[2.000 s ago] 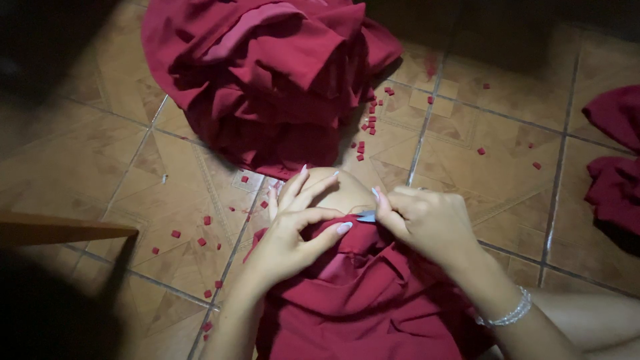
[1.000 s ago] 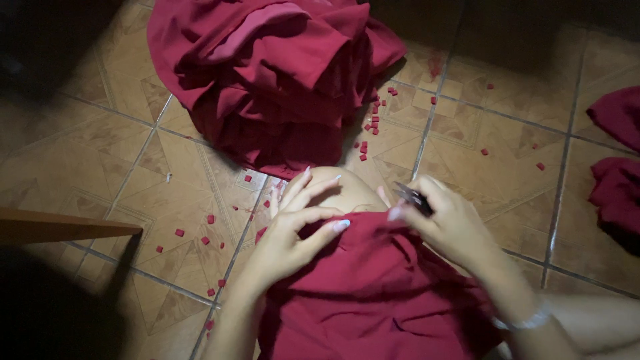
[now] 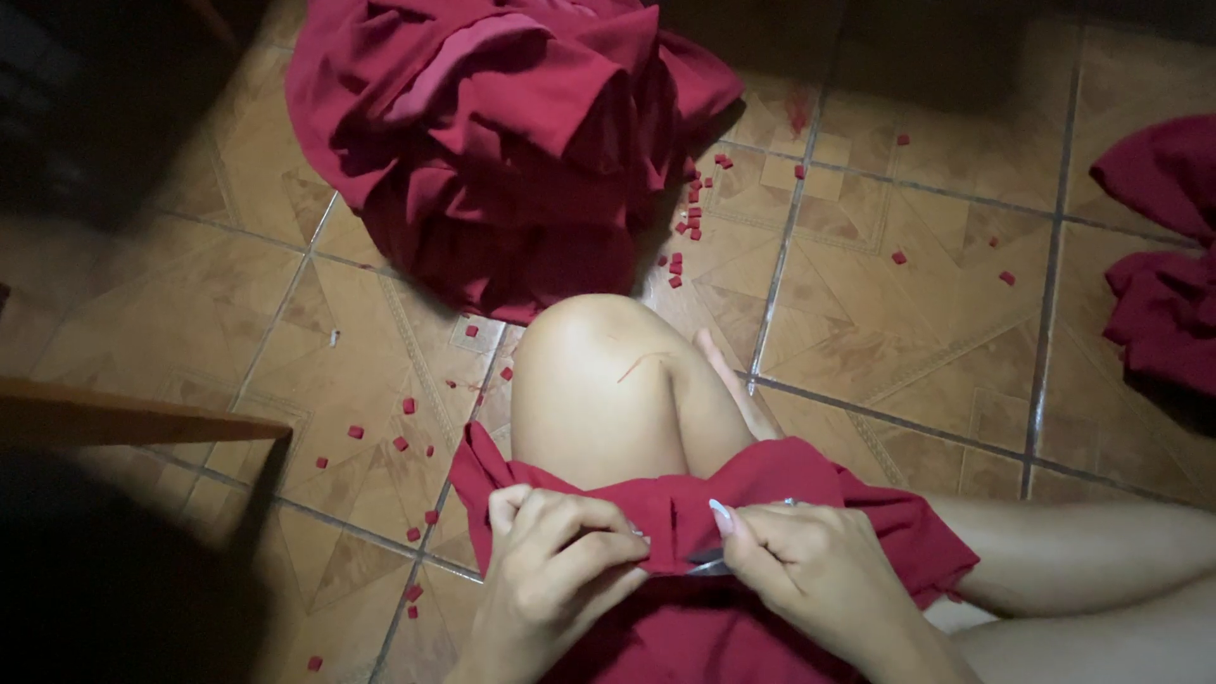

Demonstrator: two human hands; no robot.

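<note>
Red fabric (image 3: 655, 617) lies over my lap, its edge folded between my hands. My left hand (image 3: 565, 556) pinches this fold at its left part. A small metal cutting tool (image 3: 708, 562) shows its blade against the fold, and my right hand (image 3: 807, 560) is closed around it, thumb on top; its handle is hidden in the palm. A short slit or crease runs in the cloth between the two hands. A reddish thread (image 3: 644, 361) lies on the bare knee above.
A big heap of red fabric (image 3: 494, 142) rests on the tiled floor ahead. More red cloth (image 3: 1164, 313) lies at the right edge. Small red cloth bits (image 3: 695, 214) are scattered on the tiles. A wooden leg (image 3: 142, 418) juts in from the left.
Both hands have moved down from the knee toward the lap, drawing the fabric edge with them and baring the knee. The tool's blade, off the cloth one second ago, is back against it.
</note>
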